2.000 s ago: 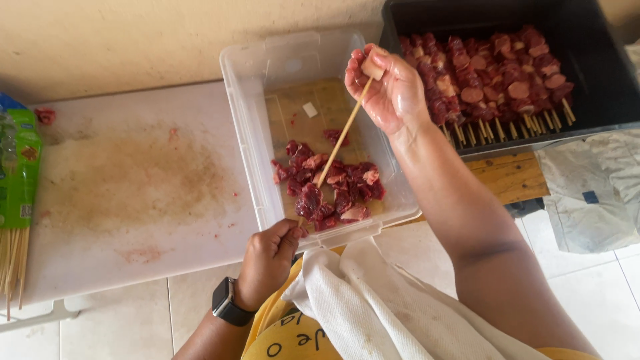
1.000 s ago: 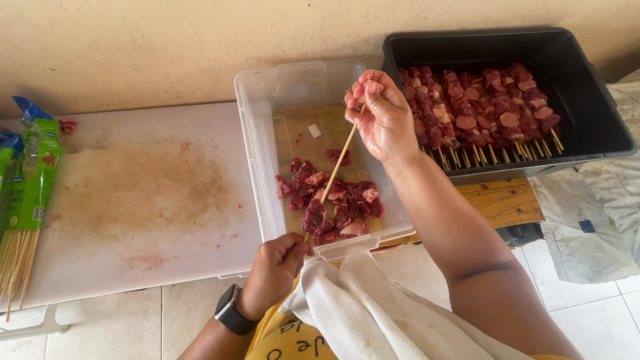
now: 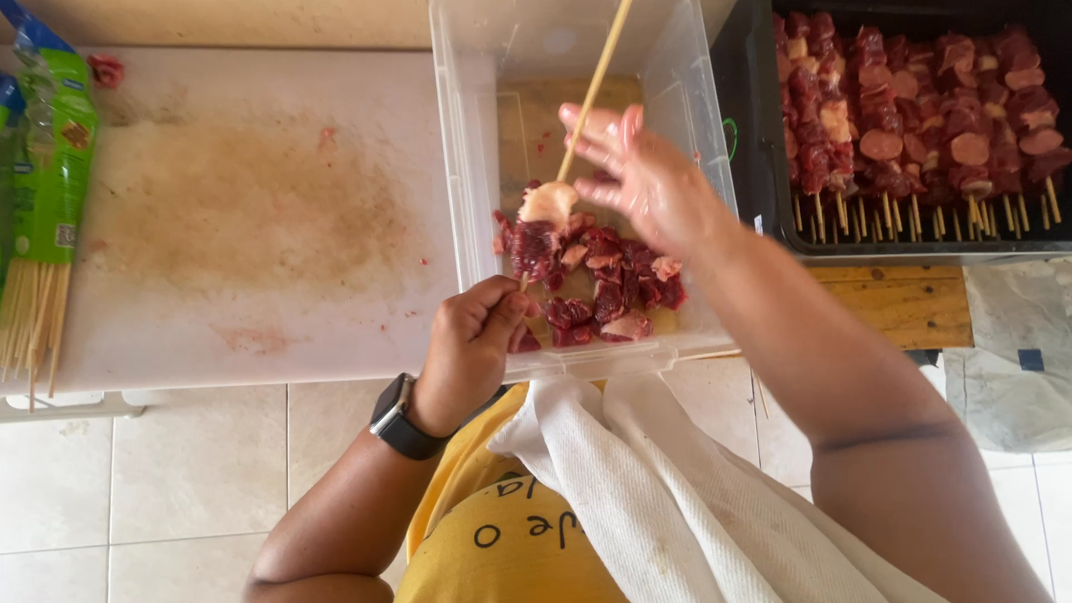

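My left hand point(image 3: 481, 335) grips the lower end of a wooden skewer point(image 3: 599, 79), which slants up and right over a clear plastic bin point(image 3: 578, 362). On the skewer, just above my fingers, sit a dark red piece of raw meat point(image 3: 538, 249) and a pale piece of fat point(image 3: 548, 203). My right hand point(image 3: 636, 176), slightly blurred, is beside the skewer with its fingers spread and holding nothing. Below it, loose chunks of raw meat point(image 3: 611, 285) lie in the bin.
On the right, a black tray point(image 3: 921, 251) holds rows of filled meat skewers point(image 3: 883, 126). A stained white cutting board point(image 3: 251, 209) lies left of the bin. Green packs of wooden skewers point(image 3: 63, 159) lie at the far left. A white cloth point(image 3: 620, 469) hangs at my front.
The pale piece, earlier at my right fingers near the skewer's upper end, is now low on it above the meat. My right hand has moved down and opened.
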